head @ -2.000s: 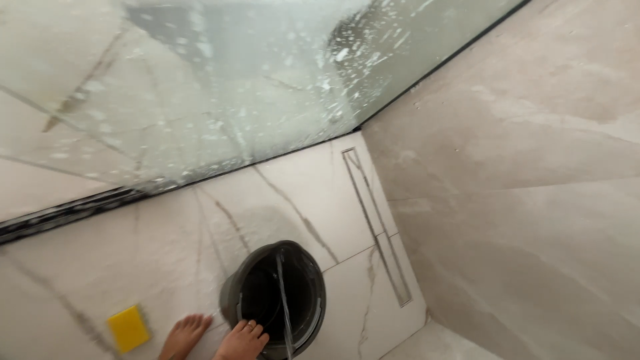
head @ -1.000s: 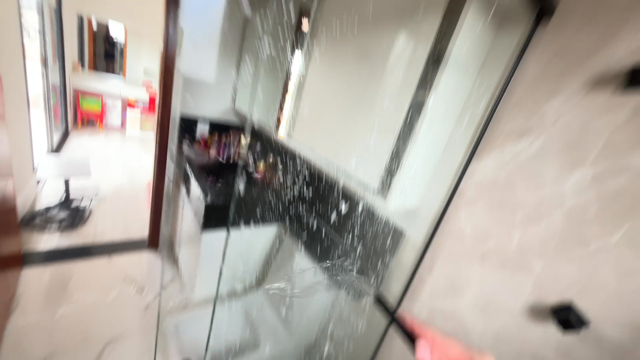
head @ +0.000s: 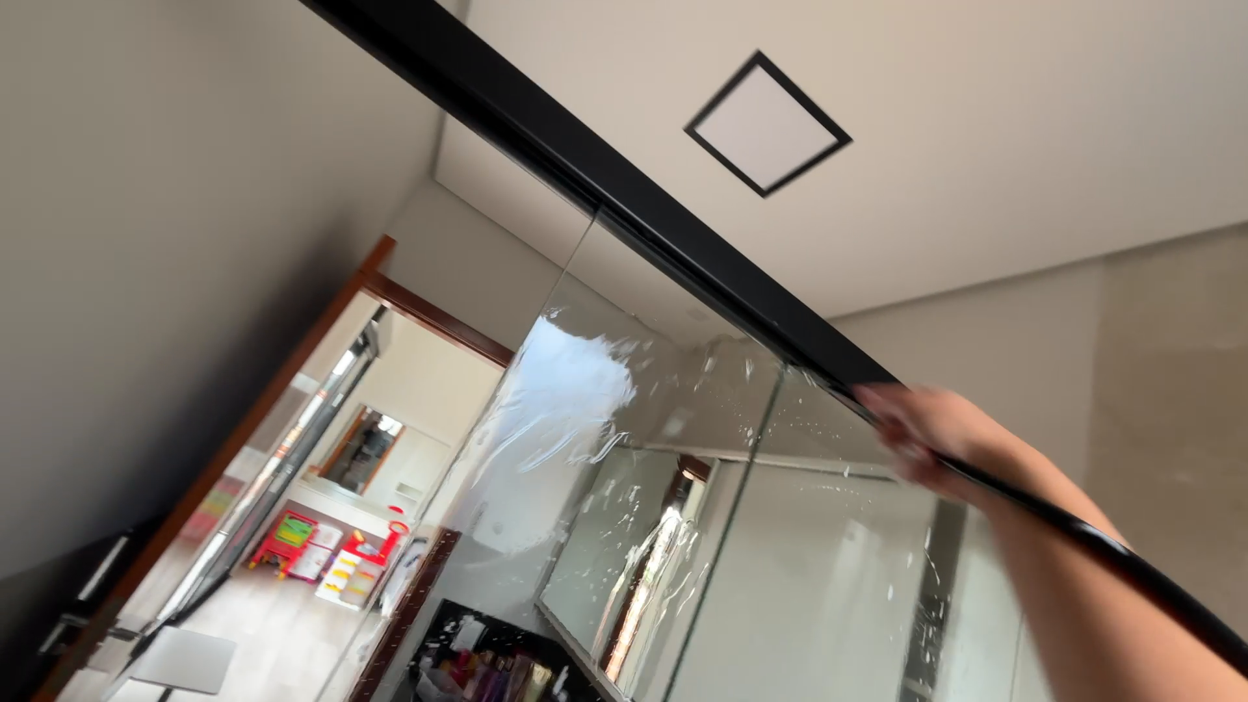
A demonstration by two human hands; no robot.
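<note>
My right hand [head: 921, 439] is raised at the right, its fingers closed around a black hose [head: 1082, 536] that runs down along the forearm to the lower right corner. Just past the fingers, the hose's front end is blurred close under the black top rail [head: 624, 205] of the shower enclosure. Water runs and beads on the glass panel [head: 585, 429] below the rail. My left hand is out of view.
A square black-framed ceiling light [head: 767, 125] is overhead. Beyond the glass are a brown wooden door frame [head: 283, 390], red and yellow toys [head: 361, 556] and a dark shelf with bottles [head: 487, 663]. A beige wall [head: 1180, 390] stands at the right.
The view has swung from the floor, where a hand was at a black bucket, up to the ceiling. My right hand, low at the glass a second ago, is now up by the top rail.
</note>
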